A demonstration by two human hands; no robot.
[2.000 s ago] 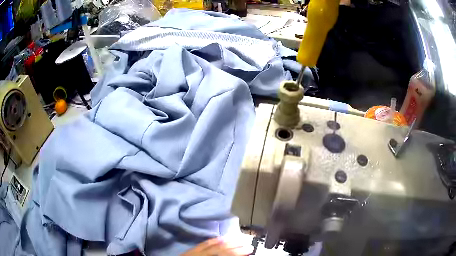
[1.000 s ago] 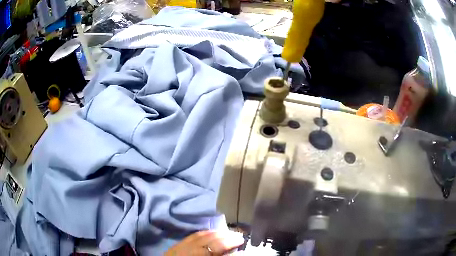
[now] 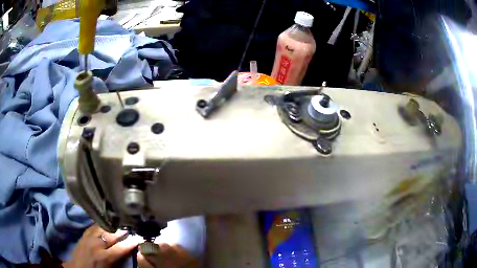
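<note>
The light blue garment fabric lies in a crumpled heap left of the machine. A brightly lit part of it is under the left end of the cream industrial sewing machine. My left hand, with a ring, rests on the cloth left of the needle area, fingers towards it. My right hand is just right of the needle area, cut off by the bottom edge. A thin dark line shows between the hands. The machine head hides the presser foot and some fingertips, so any grip is unclear.
A lit smartphone lies below the arm. A yellow-handled screwdriver stands at the arm's left end. Behind the arm are a pink drink bottle, an orange-lidded cup and dark cloth. A bobbin winder sits on top.
The view has swung right, so the machine and heap appear further left. The smartphone and bobbin winder now show. My right hand has come into view beside the needle area.
</note>
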